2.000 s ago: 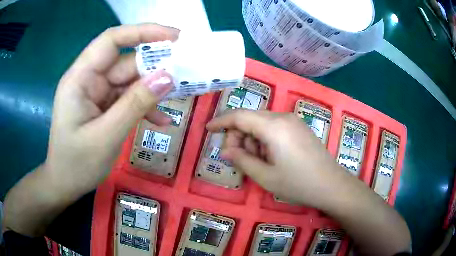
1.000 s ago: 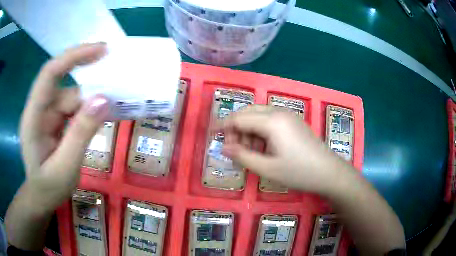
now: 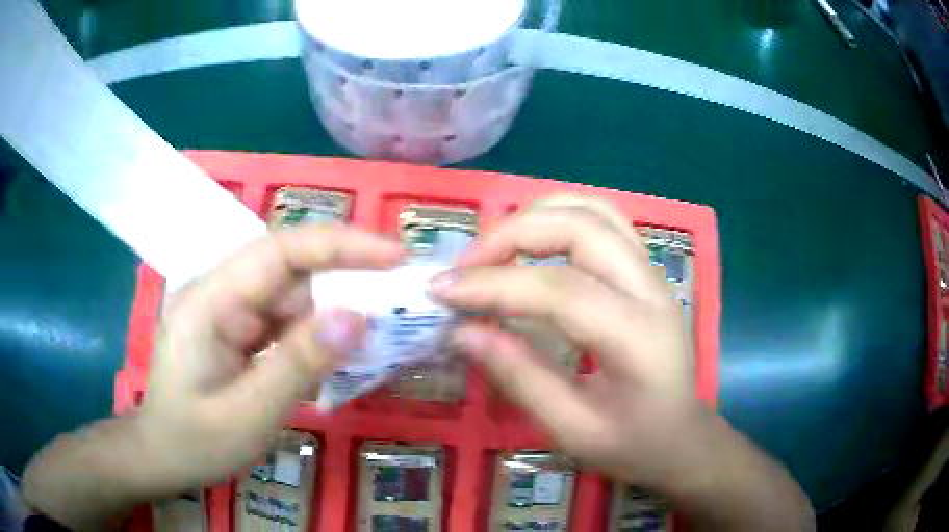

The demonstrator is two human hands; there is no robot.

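My left hand [image 3: 245,364] holds a white label strip [image 3: 390,322] printed with small black text, in front of the red phone tray [image 3: 593,192]. My right hand [image 3: 583,333] is at the strip's right edge, thumb and fingertips close together on it; blur hides whether a single label is between them. Gold phones with open backs lie in the tray; a phone [image 3: 403,488] in the near row shows below the hands. The hands and strip cover much of the far row.
A thick label roll [image 3: 416,104] stands beyond the tray. Blank white backing paper [image 3: 104,166] runs from the left hand to the upper left. A pale line [image 3: 718,88] crosses the green bench. Another red tray [image 3: 937,281] and part of a person's arm [image 3: 924,483] show at the right edge.
My right hand has moved up from over a phone to the label strip. My left hand has moved right and down with the strip. The tray and roll appear farther left in view.
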